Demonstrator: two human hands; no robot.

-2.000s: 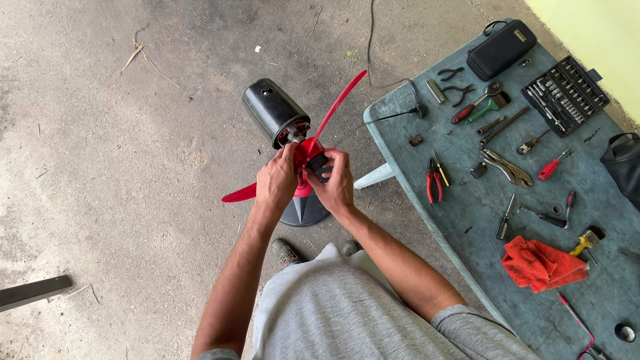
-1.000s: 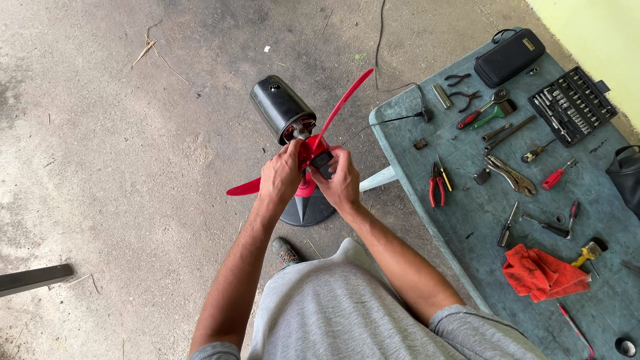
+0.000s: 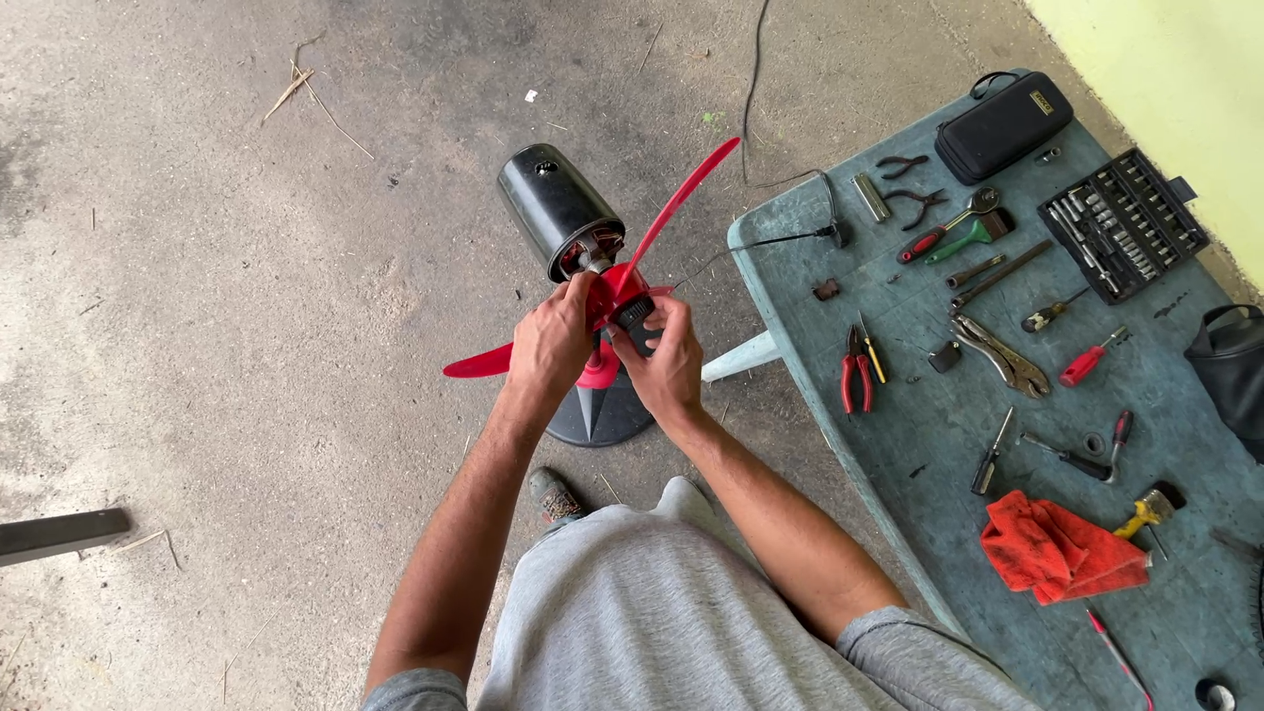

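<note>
A fan stands on the floor before me, with a black cylindrical motor housing [image 3: 560, 210] and a round dark base [image 3: 602, 423]. On its front sits a red bladed fan propeller [image 3: 683, 205]; one blade points up right, another lower left. My left hand [image 3: 553, 341] grips the red hub, its fingertips beside the motor shaft. In my right hand [image 3: 670, 360], between thumb and fingers, is a black ribbed knob [image 3: 633, 312] against the front of the hub. The palm side of both hands is partly hidden.
At right, a blue-green table [image 3: 889, 434] bears a socket set [image 3: 1124, 225], a black case [image 3: 1003, 126], red-handled pliers [image 3: 856, 373], locking pliers [image 3: 999, 355], screwdrivers and a red cloth [image 3: 1062, 548]. A black cable [image 3: 752, 94] runs over the floor to the tabletop. A dark metal bar [image 3: 64, 533] lies at far left.
</note>
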